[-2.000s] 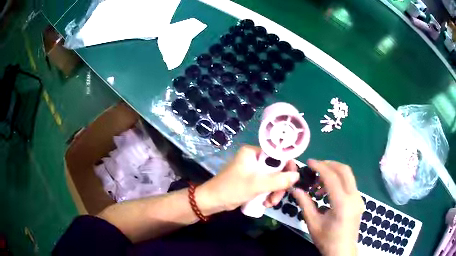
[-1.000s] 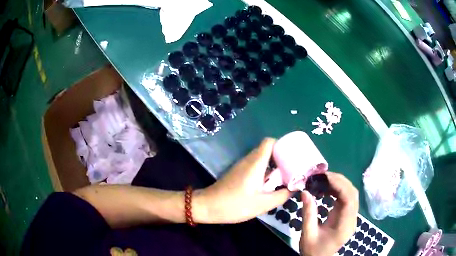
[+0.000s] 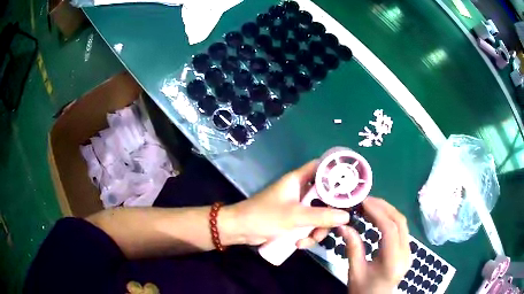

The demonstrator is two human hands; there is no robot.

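Note:
My left hand (image 3: pixel 281 215) is bare and closed around the pink handheld fan (image 3: pixel 345 177). The round spoked head faces up toward the camera and the paler handle points down and left. My right hand (image 3: pixel 382 241) is just below and right of the head. A black round disc (image 3: pixel 357 211) shows partly between its thumb and fingers, close under the rim; most of it is hidden. The white sheet with black stickers (image 3: pixel 428 270) lies under and behind my right hand, partly covered.
Black discs (image 3: pixel 258 66) lie in rows on clear plastic. Beyond the fan are small pink pieces (image 3: pixel 376 127), one lying apart. A clear bag (image 3: pixel 459 189) stands at right, with pink parts below it. White sleeves (image 3: pixel 201 20) lie at the back left. A carton (image 3: pixel 63 155) of bagged fans is at left.
The fan head was upright facing me, then was tipped forward, and now faces the camera again, lower than at first. My right hand stays beside it. One small pink piece now lies apart from the pile.

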